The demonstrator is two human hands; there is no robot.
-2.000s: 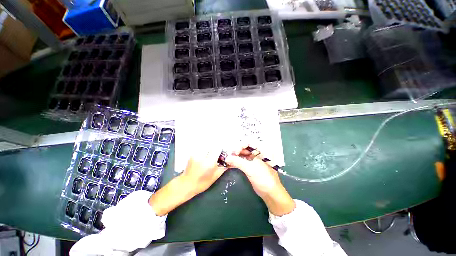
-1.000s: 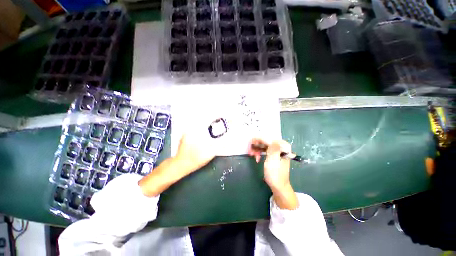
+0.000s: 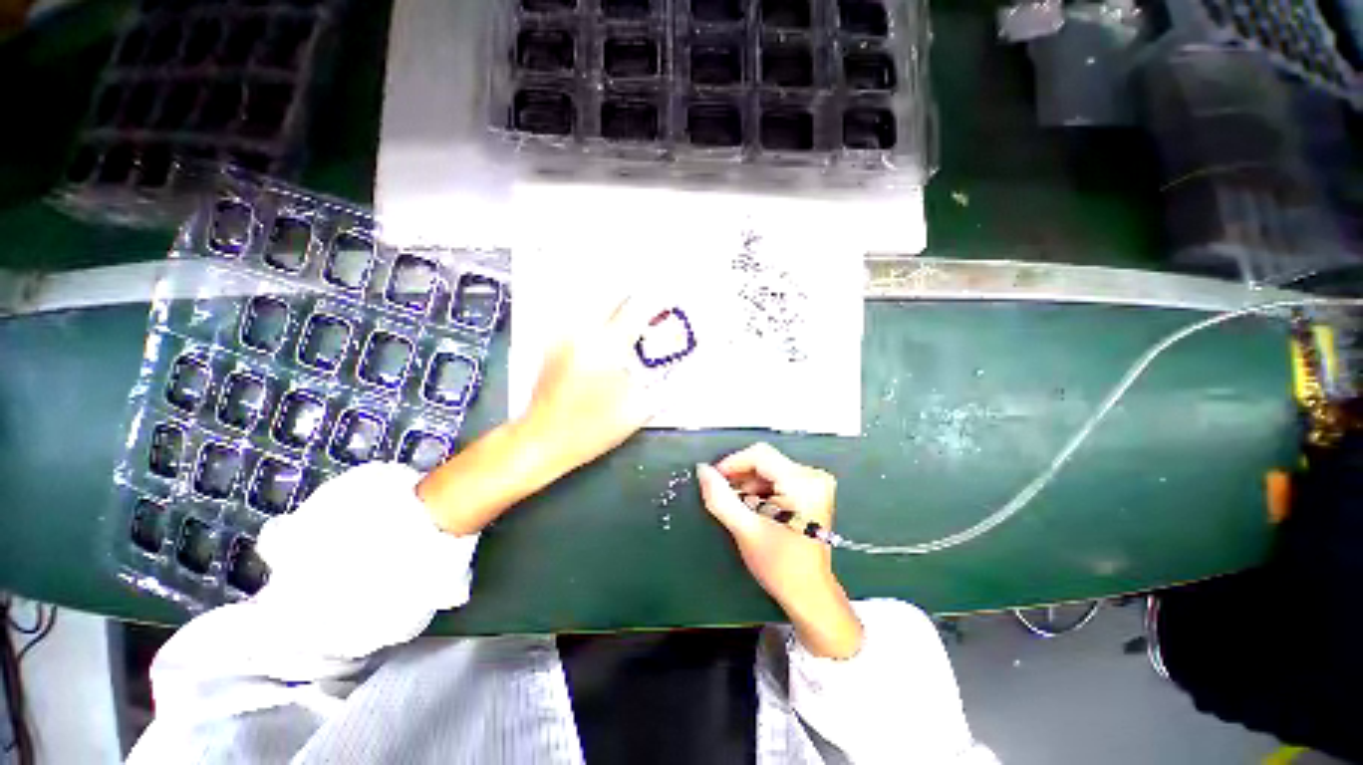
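Note:
A black rounded-square housing frame [image 3: 665, 338] lies at the fingertips of my left hand [image 3: 586, 386], over the white work sheet [image 3: 703, 407]; the bright glare hides the exact finger contact. My right hand [image 3: 777, 516] holds a slim dark pick-up pen [image 3: 788, 517] with light bands, over the green mat below the sheet. A whitish hose [image 3: 1031, 486] runs from its rear to the right. The pen's tip is hidden by my fingers, close to loose bright specks [image 3: 671, 496] on the mat. Dark tiny parts [image 3: 770, 299] lie scattered on the sheet.
A clear blister tray [image 3: 322, 344] with black rings lies tilted at the left. Stacked blister trays [image 3: 710, 90] stand on a white board [image 3: 434, 180] ahead. A darker tray stack [image 3: 195, 97] is far left. A plastic bag [image 3: 1088, 60] is upper right. A dark-clothed person [image 3: 1263, 628] is at lower right.
My right hand has moved from the frame, first right along the sheet's edge, then down-left to the bright specks. My left hand has moved up onto the sheet with the frame. The view has shifted downward.

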